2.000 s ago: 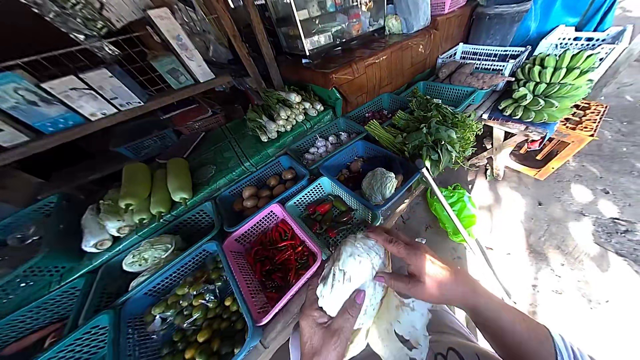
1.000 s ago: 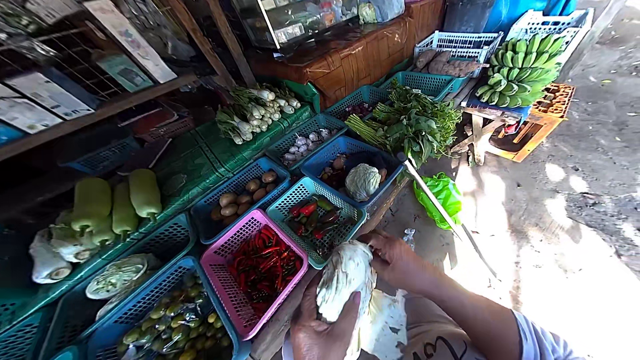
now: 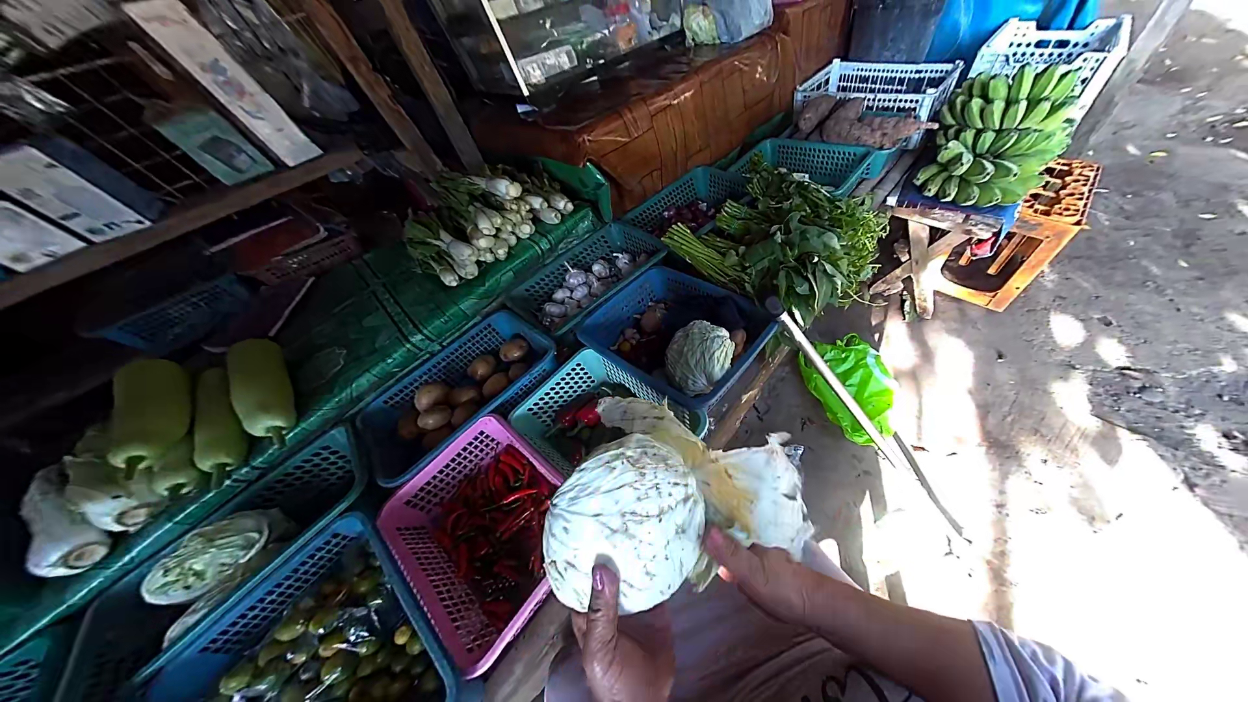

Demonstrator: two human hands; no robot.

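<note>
A pale head of cabbage (image 3: 627, 522) is held up over the edge of the stall. My left hand (image 3: 624, 639) grips it from below, the thumb on its front. My right hand (image 3: 765, 575) pinches loose outer cabbage leaves (image 3: 765, 492) at the cabbage's right side; the leaves still touch the head. Just left of the cabbage is a pink basket (image 3: 414, 565) of red chillies (image 3: 499, 517). Behind it stands a teal basket (image 3: 546, 400) with chillies, partly hidden by the leaves. A smaller cabbage (image 3: 699, 357) lies in a blue basket (image 3: 624, 292) beyond.
Baskets of potatoes (image 3: 434, 395), garlic (image 3: 585, 283) and small green fruits (image 3: 336, 634) line the stall. Bottle gourds (image 3: 151, 409) lie at left, leafy greens (image 3: 809, 244) farther back. A pale stick (image 3: 838, 385) leans by a green plastic bag (image 3: 858, 375). Green bananas (image 3: 1004, 136) sit at back right.
The cabbage is now turned with its round side showing, and outer leaves stand out to its right in my right hand. Earlier that hand was at the cabbage's upper right side.
</note>
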